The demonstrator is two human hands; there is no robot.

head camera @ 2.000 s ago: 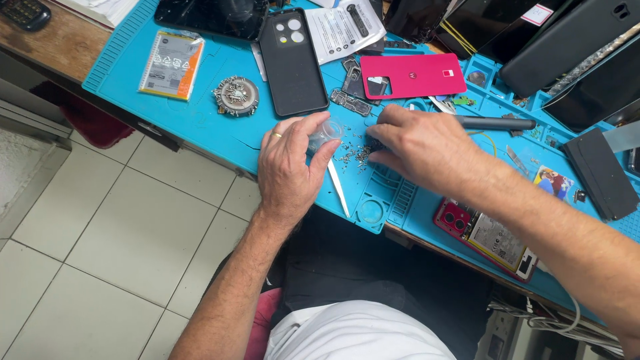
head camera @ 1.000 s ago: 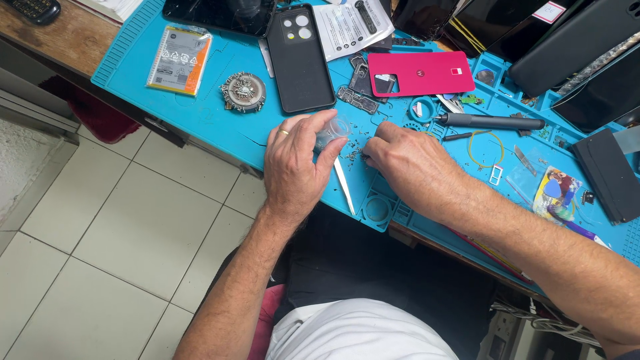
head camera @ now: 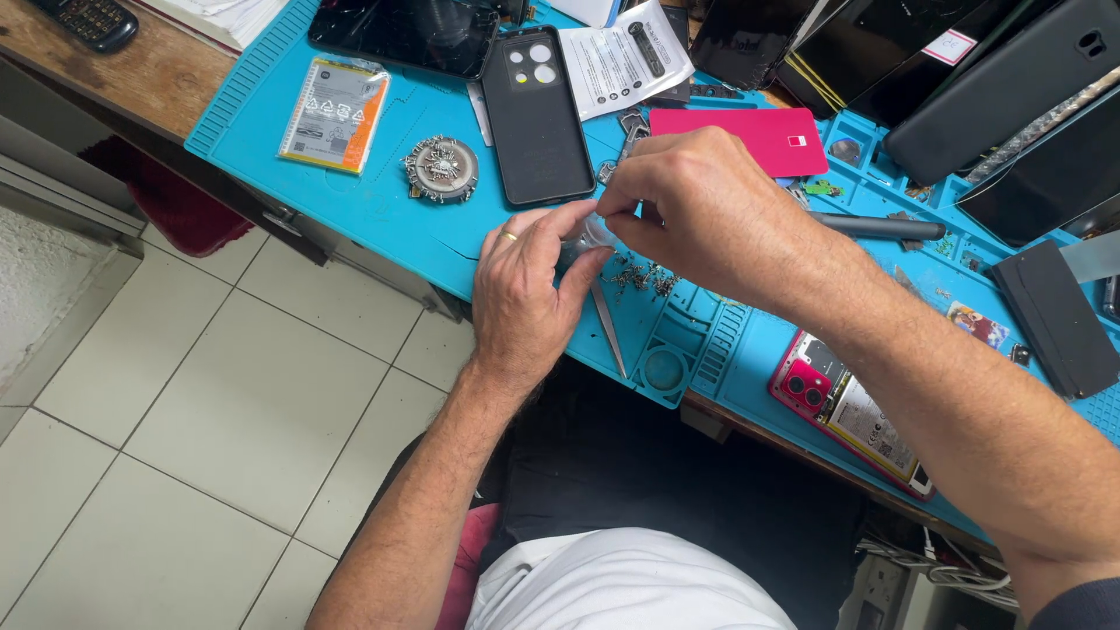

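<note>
My left hand (head camera: 534,284) is closed around a small clear plastic container (head camera: 593,234) on the blue silicone repair mat (head camera: 420,241). Over the container's opening is my right hand (head camera: 691,206), thumb and forefinger close together; whether a tiny part is pinched there cannot be seen. A pile of small screws (head camera: 643,276) lies just right of the container. Metal tweezers (head camera: 608,328) rest below it, partly under my left hand. To the left, a round magnetic holder (head camera: 441,169) bristles with screws. An opened red phone (head camera: 849,411) with its battery showing lies beneath my right forearm.
A black phone case (head camera: 538,118), a wrapped phone battery (head camera: 334,115) and a cracked black phone (head camera: 402,35) lie at the back left. Behind my right hand is a pink back cover (head camera: 752,131). Dark phones and cases (head camera: 997,79) crowd the back right, near a black pen-like tool (head camera: 875,226).
My right hand has moved from the screw pile up and left to the container's opening. My left hand stays around the container.
</note>
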